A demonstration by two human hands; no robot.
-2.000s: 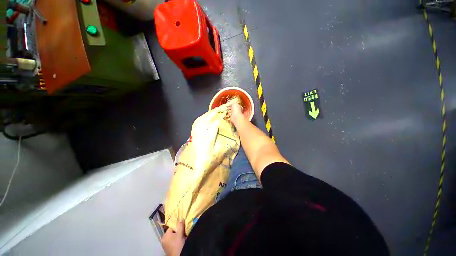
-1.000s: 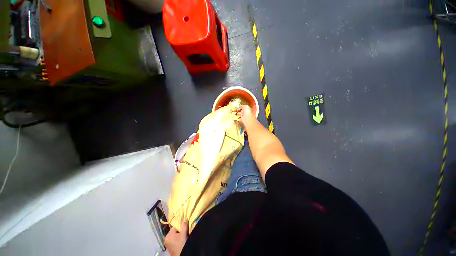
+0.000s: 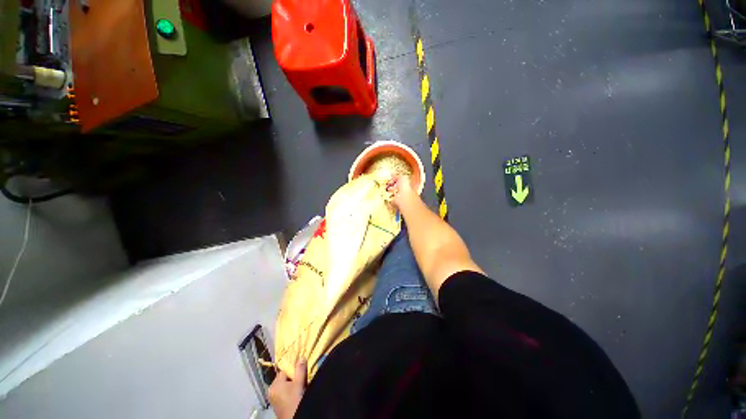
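A large tan paper pellet sack (image 3: 331, 270) slants from my body down to a pellet pail (image 3: 354, 160) on the floor. The pail is white outside and orange-pink inside, with fine tan plastic pellets (image 3: 393, 164) in it. My right hand (image 3: 398, 195) grips the sack's mouth at the pail's near rim. My left hand (image 3: 288, 391) grips the sack's other end, beside the white cabinet; it is partly cut off by the lower edge. The fingers of both hands are partly hidden.
A red stool (image 3: 323, 57) stands beyond the pail. The green machine (image 3: 204, 69) with a brown-orange table (image 3: 112, 61) is at upper left. A white cabinet (image 3: 164, 327) is at lower left. Yellow-black tape (image 3: 431, 135) and a green arrow sign (image 3: 518, 180) mark the grey floor.
More tan pellets show in the pail than before. The sack sags more in its middle. Both hands keep their hold, and the view has shifted slightly.
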